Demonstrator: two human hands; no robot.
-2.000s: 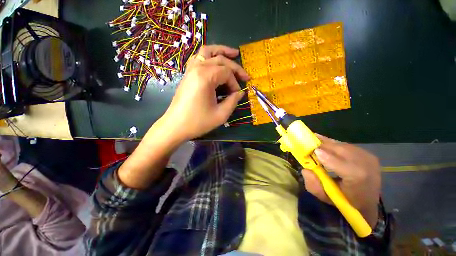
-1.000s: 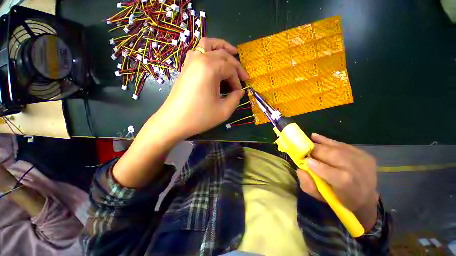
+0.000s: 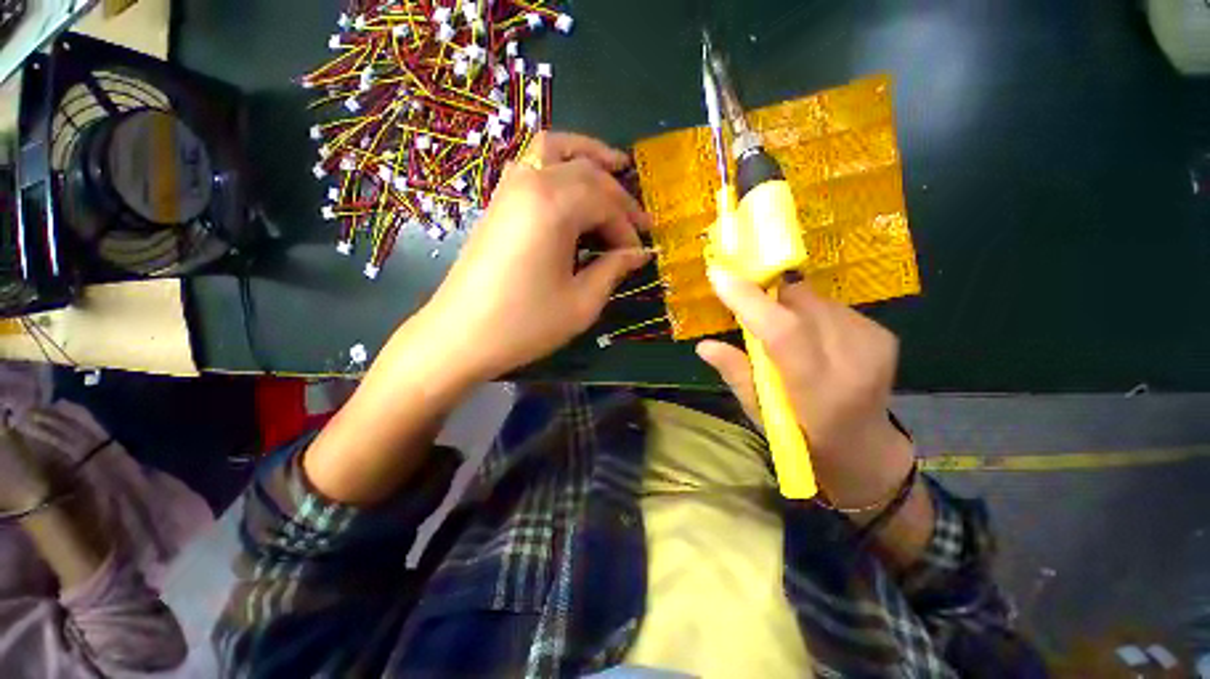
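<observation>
The amber circuit board panel (image 3: 856,199) lies on the dark green benchtop. My left hand (image 3: 551,252) is at its left edge, fingertips pinching a connector lead whose thin yellow wire (image 3: 640,251) shows at the edge; most of it is hidden by the hand. More leads (image 3: 637,325) stick out from the panel's lower left edge, with a white plug at one end. My right hand (image 3: 829,365) holds the yellow soldering iron (image 3: 763,232) over the panel. Its silver tip (image 3: 710,53) points up past the panel's top edge, away from the leads.
A pile of loose leads (image 3: 431,113) lies left of the panel. A black fan (image 3: 146,166) stands at the far left. A single white plug (image 3: 357,354) lies near the bench's front edge. Another person's arm (image 3: 67,531) is at the lower left.
My right hand has moved the iron up and left, and its tip has left the panel's left edge and now points upward. My left hand has stayed at the edge.
</observation>
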